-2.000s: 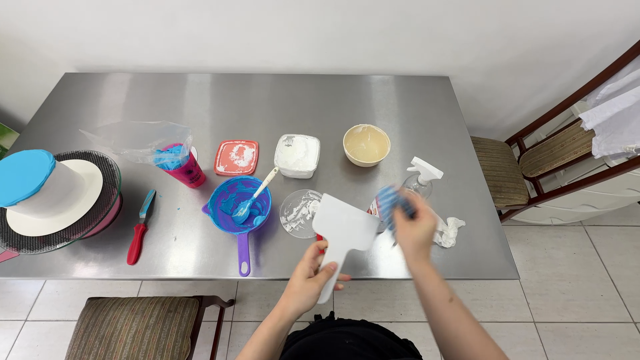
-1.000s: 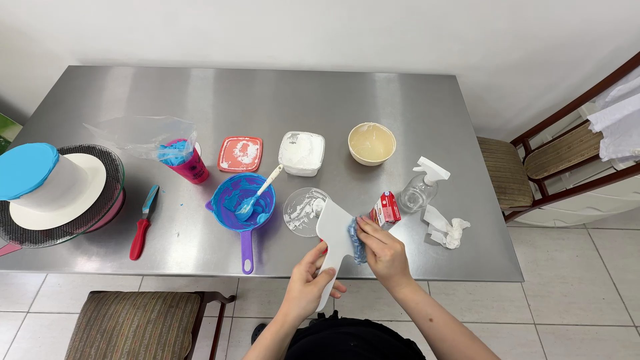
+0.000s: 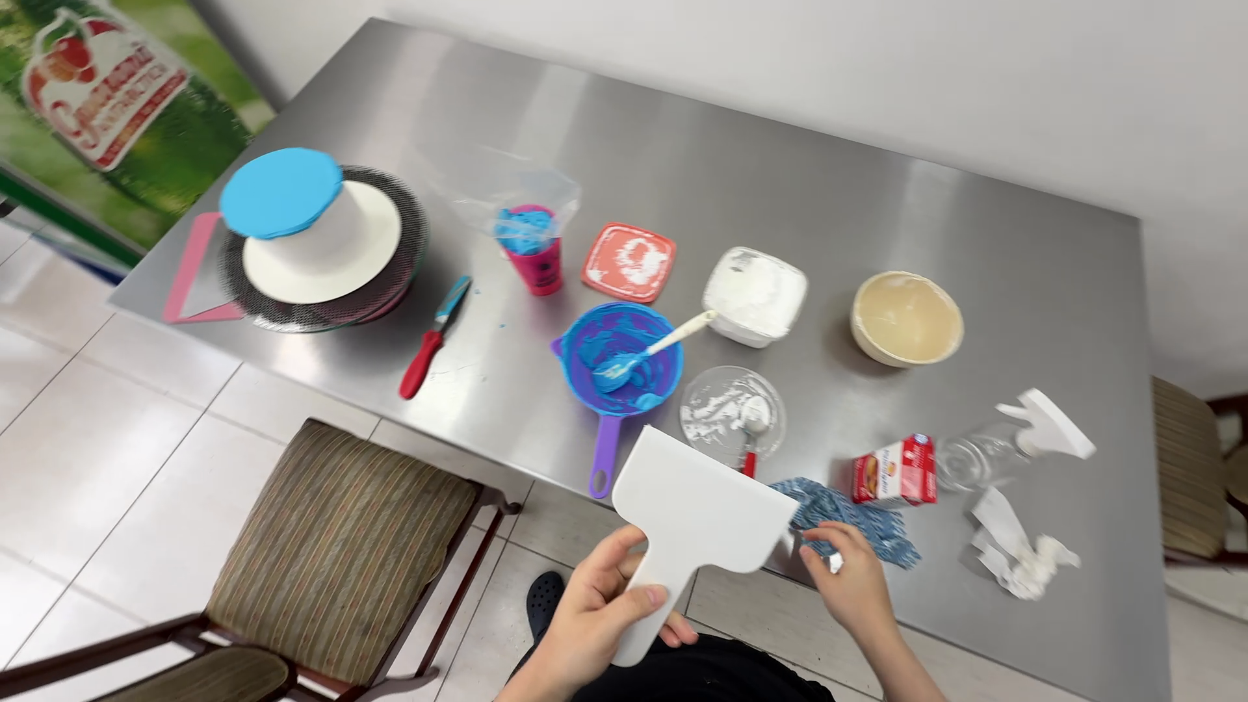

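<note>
My left hand [image 3: 609,600] grips the handle of a white plastic scraper [image 3: 697,502], its broad blade pointing up over the table's front edge. My right hand [image 3: 848,575] is beside the blade's right corner, fingers apart, near a crumpled blue patterned cloth [image 3: 858,522] on the table. Whether a fingertip touches the cloth is hard to tell. Above the scraper are a purple-handled bowl with blue cream [image 3: 622,359], a white spatula [image 3: 678,334] resting in it, and a clear round lid smeared with white cream [image 3: 721,414] holding a red-handled spoon [image 3: 750,458].
At left, a cake with a blue top [image 3: 283,193] stands on a turntable [image 3: 414,224] near a red-handled palette knife [image 3: 422,363]. Around are a piping bag in a pink cup [image 3: 536,263], white tub [image 3: 756,292], beige bowl [image 3: 907,322], red carton [image 3: 895,473], spray bottle [image 3: 985,458], crumpled paper [image 3: 1029,565] and chair [image 3: 336,546].
My right hand has let go of the blue cloth, which was against the scraper a second ago and lies on the table now. The view has turned toward the left.
</note>
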